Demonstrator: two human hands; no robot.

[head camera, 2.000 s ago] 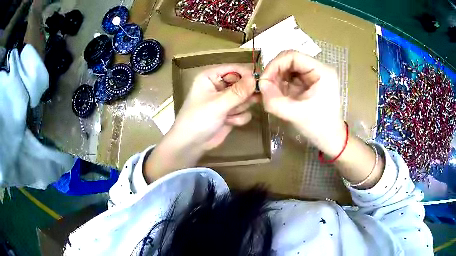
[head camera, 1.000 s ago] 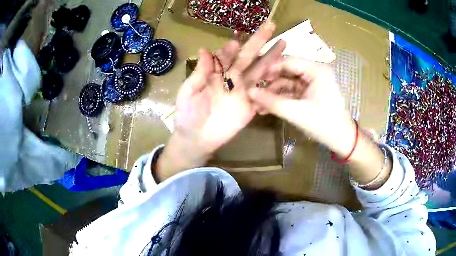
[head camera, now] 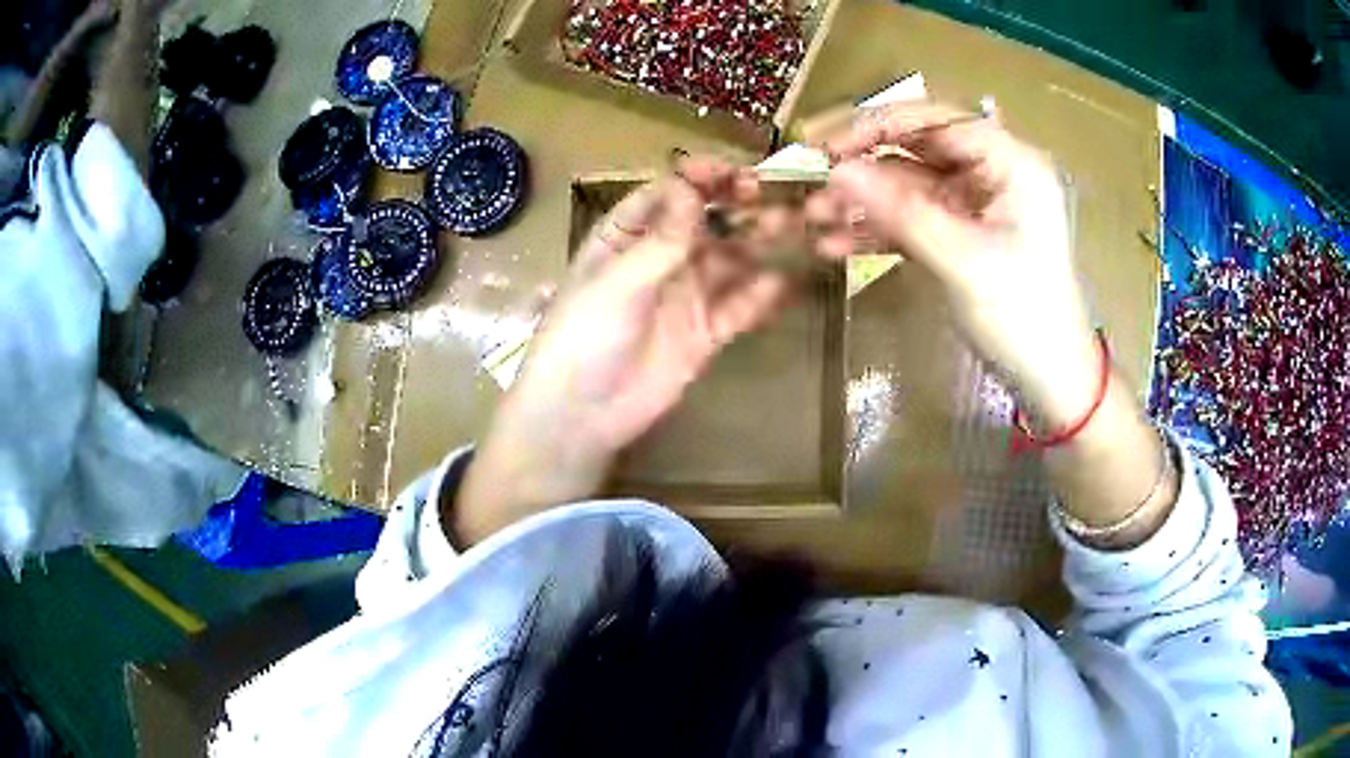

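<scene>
My left hand [head camera: 637,319] is raised over a shallow cardboard tray [head camera: 740,499], with its fingers curled around a small dark wired component [head camera: 721,222]; a bit of thin red wire shows by the fingers. My right hand [head camera: 962,222] is close beside it at the right, its fingers bent and blurred. Whether its fingertips hold anything cannot be told. The visible inside of the tray shows bare brown card. A pale paper [head camera: 792,162] shows partly behind the hands.
A parts box [head camera: 792,126] of red-wired parts stands at the top. More red-wired parts [head camera: 1258,385] lie on a blue sheet at the right. Several round black and blue housings [head camera: 477,181] lie left. Another person's sleeve [head camera: 67,356] is at the far left.
My left hand was open with the component on its palm; its fingers have curled in. My right hand has moved a little right and up, away from the left palm.
</scene>
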